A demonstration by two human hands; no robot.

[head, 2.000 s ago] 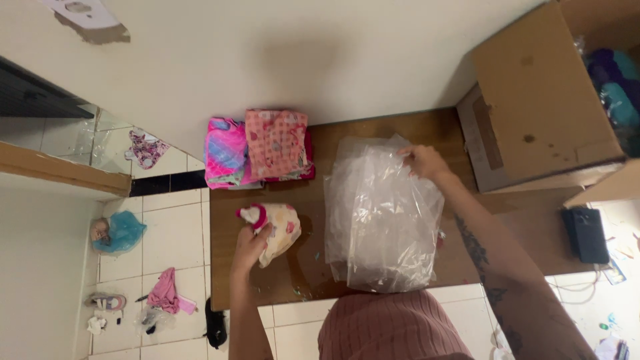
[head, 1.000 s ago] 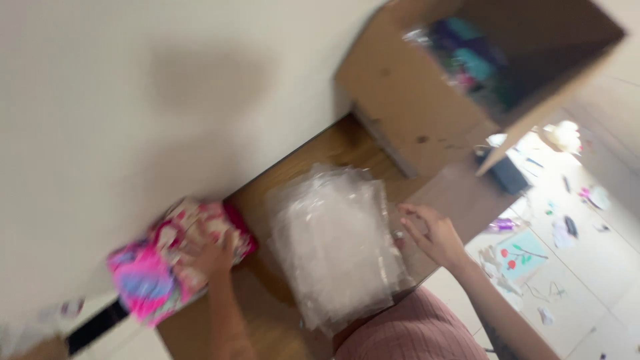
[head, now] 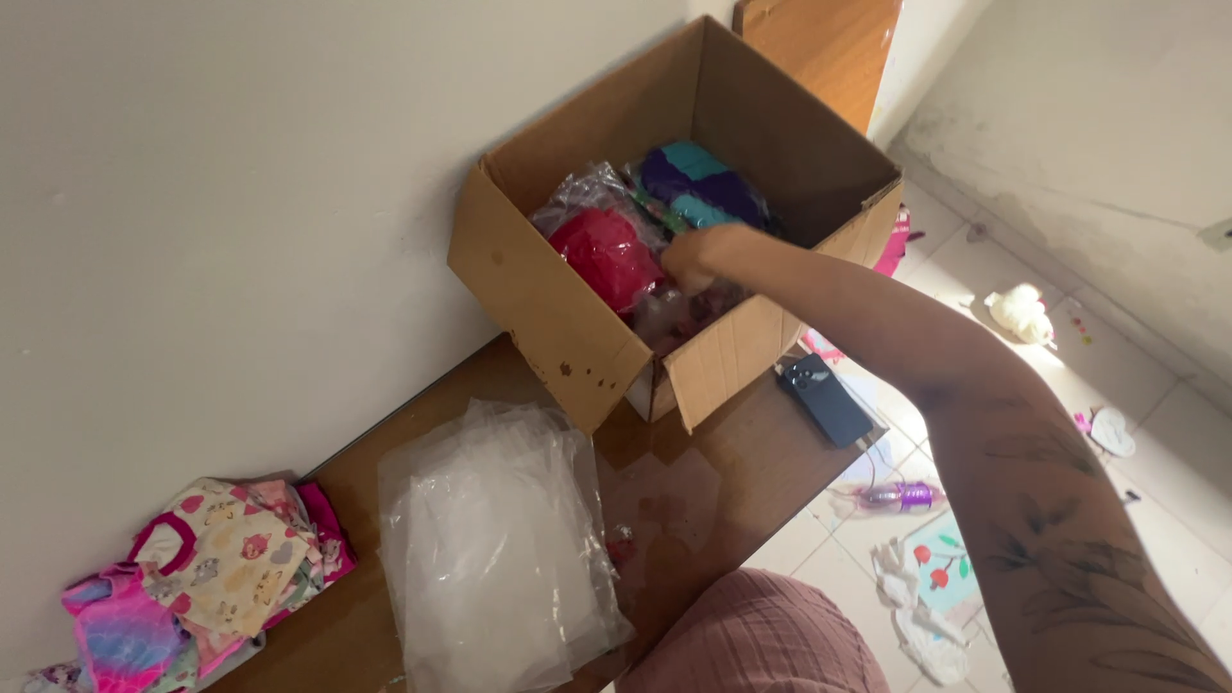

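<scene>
Inside an open cardboard box [head: 558, 327], my right hand [head: 701, 258] reaches down among clear plastic bags of folded clothes. It is beside a red garment in a bag [head: 608, 258], and its fingertips are hidden, so its grip does not show. Behind it lies a bagged blue and purple garment [head: 703, 183]. My left hand is out of view. A stack of clear plastic bags [head: 500, 558] lies on the wooden table [head: 674, 491]. Left of that stack, a cream printed garment with dark pink trim [head: 236, 553] tops a pile of folded clothes, beside a pink and blue garment [head: 130, 630].
The box stands against the wall [head: 241, 241], with flaps folded outward. A dark phone [head: 826, 399] with a cable lies at the table's right edge. On the tiled floor are a purple-labelled bottle [head: 895, 497], a white cloth item [head: 1022, 315] and scattered small things.
The cream garment, in my left hand two seconds ago, now lies on the clothes pile. My right hand has moved from the plastic bags into the box. The view has swung right.
</scene>
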